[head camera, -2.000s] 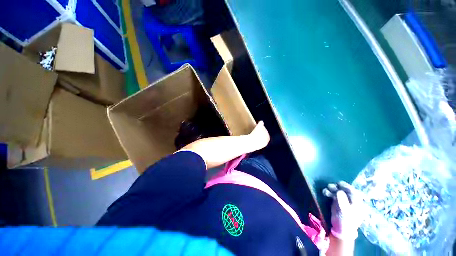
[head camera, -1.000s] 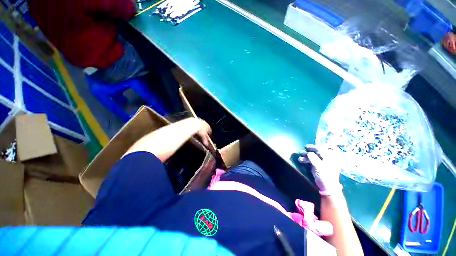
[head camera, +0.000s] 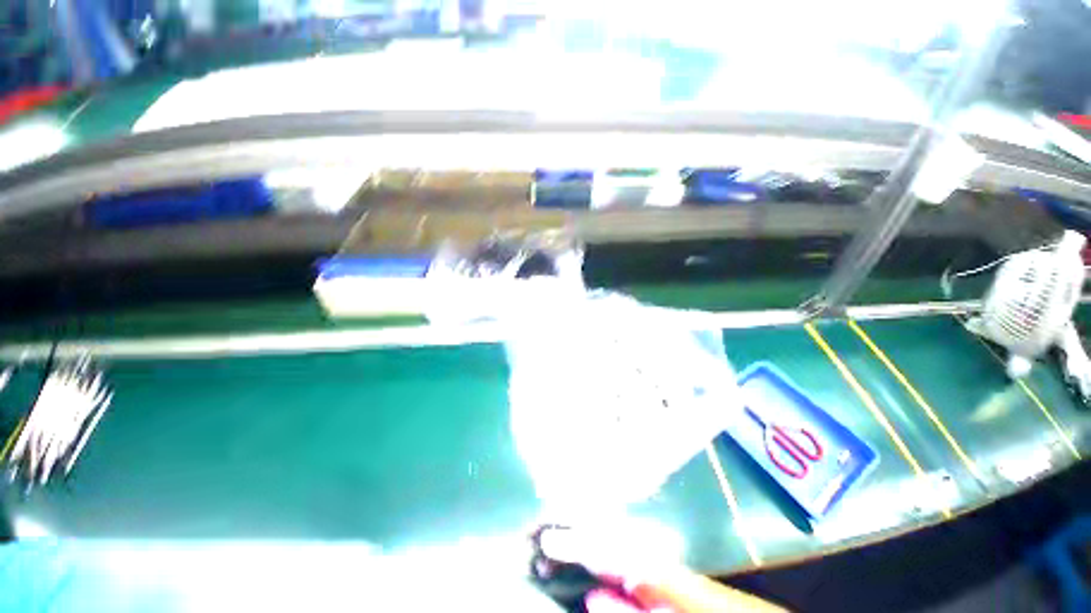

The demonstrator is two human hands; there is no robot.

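The view is bright and blurred. A large clear plastic bag (head camera: 622, 389) of small parts lies on the green bench in front of me; its contents are washed out. My right hand (head camera: 604, 553), in a white glove, is at the bottom edge just below the bag, blurred and partly cut off. Dark shapes show at its fingers, and I cannot tell whether it holds something. My left hand is not in view. Red-handled scissors (head camera: 791, 449) lie in the blue tray (head camera: 858, 477) right of the bag.
A bundle of white cables (head camera: 60, 419) lies far left on the green bench (head camera: 299, 443). A pale bin with a blue edge (head camera: 377, 292) and another clear bag (head camera: 497, 281) stand behind the main bag. A metal post (head camera: 879, 228) and white fan (head camera: 1031, 305) are at right.
The view has swung up and right from the floor boxes to the bench. My left hand has left the picture. My right hand now shows at the bottom edge. The fan and post have come into view.
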